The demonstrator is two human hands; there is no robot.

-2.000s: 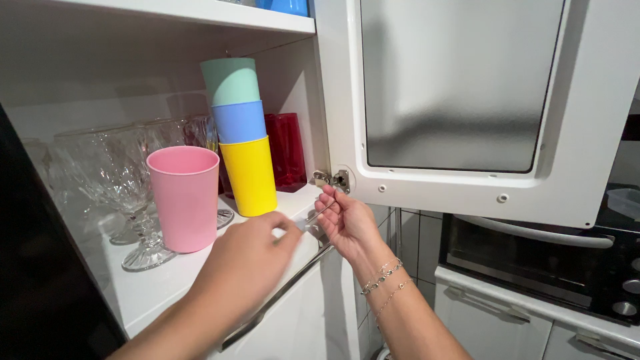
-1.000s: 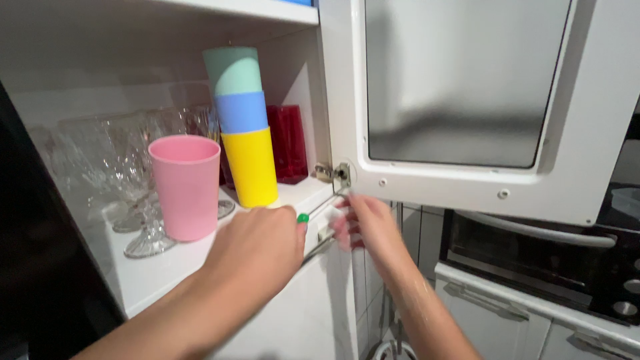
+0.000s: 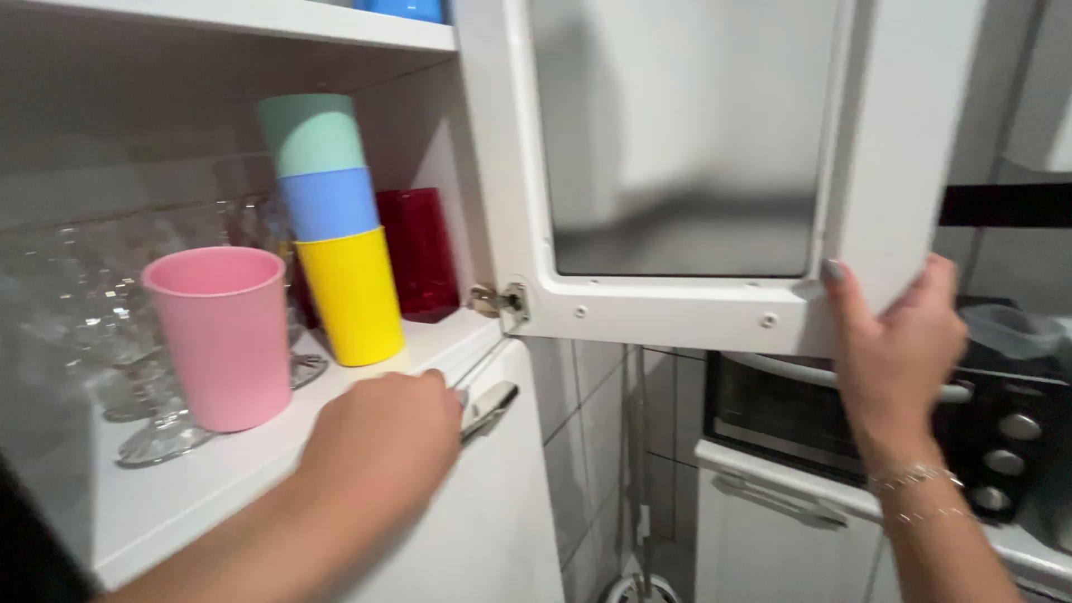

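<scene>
My right hand (image 3: 900, 360) grips the lower outer corner of the open white cabinet door (image 3: 670, 314), thumb on its inner face. My left hand (image 3: 381, 435) is at the shelf's front edge, beside the handle (image 3: 490, 410) of the lower door; its fingers are curled and mostly hidden, so I cannot tell what they hold. On the shelf, a pink plastic cup (image 3: 226, 352) stands alone, beside a slightly leaning stack of a yellow cup (image 3: 356, 301), a blue cup (image 3: 331, 203) and a mint-green cup (image 3: 311, 134). A metal hinge (image 3: 511, 303) joins door and cabinet.
Stemmed clear glasses (image 3: 159, 435) and a dark red glass (image 3: 419, 251) stand behind and beside the cups. Past the door are a black oven (image 3: 787, 410) with knobs and a white lower cabinet (image 3: 779, 536). An upper shelf (image 3: 251, 21) runs above the cups.
My right hand has moved right, from beside the hinge to the door's outer corner, and has taken hold of it. My left hand stays by the shelf's front edge.
</scene>
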